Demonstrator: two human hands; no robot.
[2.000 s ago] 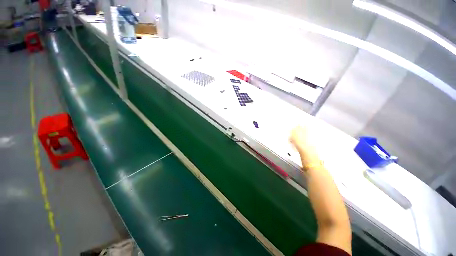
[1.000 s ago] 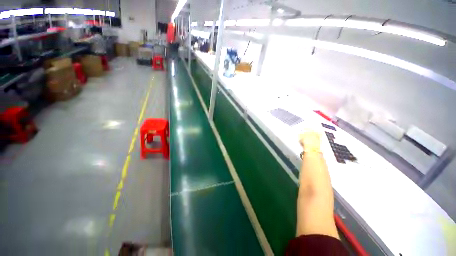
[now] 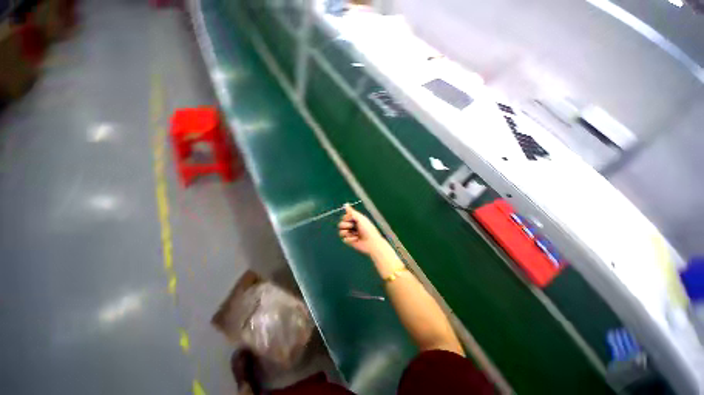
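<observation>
My right hand is over the green bench, its forearm rising from the bottom edge with a yellow band at the wrist. Its fingers are curled. A small dark spot shows between them; I cannot tell whether it is a held thing or shadow. My left hand is out of the picture; a maroon patch shows at the bottom edge. A red tray lies below the white shelf, with a few blue-and-white items, perhaps phones, along its right side. A thin, blurred item lies on the green bench left of my forearm.
The white shelf holds a grid sheet, black rectangular pieces and a blue bin at the right. A red stool stands on the grey floor. An open carton with clear plastic is beside the bench.
The view has turned down and away from the aisle. My right hand has moved from over the white shelf to over the green bench. The red tray below the shelf has come into view.
</observation>
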